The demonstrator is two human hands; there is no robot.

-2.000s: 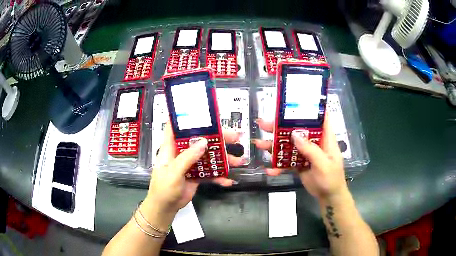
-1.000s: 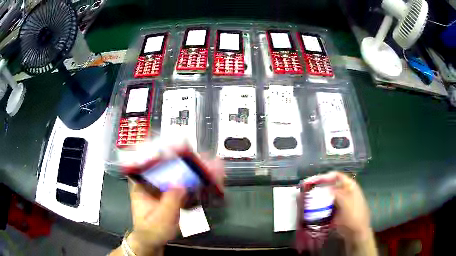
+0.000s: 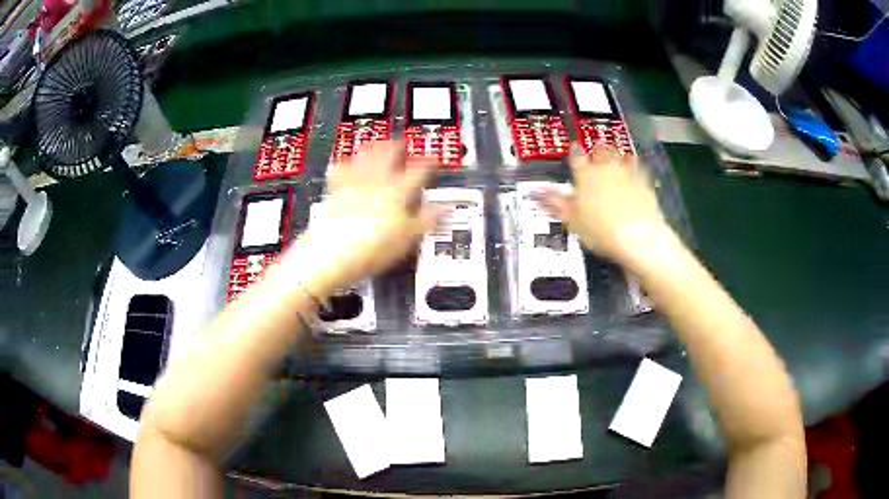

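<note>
A clear blister tray (image 3: 444,349) lies on the green mat. Red keypad phones with lit screens (image 3: 434,122) fill its far row, and one (image 3: 259,229) is in the near row's left pocket. White phone backs (image 3: 450,258) lie in the other near pockets, the rightmost mostly hidden by my right arm. My left hand (image 3: 375,200), blurred, is over the second column from the left. My right hand (image 3: 609,200), also blurred, is over the right columns. Both have fingers apart and show nothing held. Several white cards (image 3: 554,419) lie between the tray and near edge.
A black fan (image 3: 88,102) stands at the far left, and a white fan (image 3: 736,115) at the far right. A black smartphone (image 3: 146,341) lies on a white sheet (image 3: 102,375) at the left. Part of another white fan (image 3: 34,222) shows at the left edge.
The two lit red phones held earlier are no longer in my hands. Both hands have moved forward over the tray. More white cards now show at the near edge.
</note>
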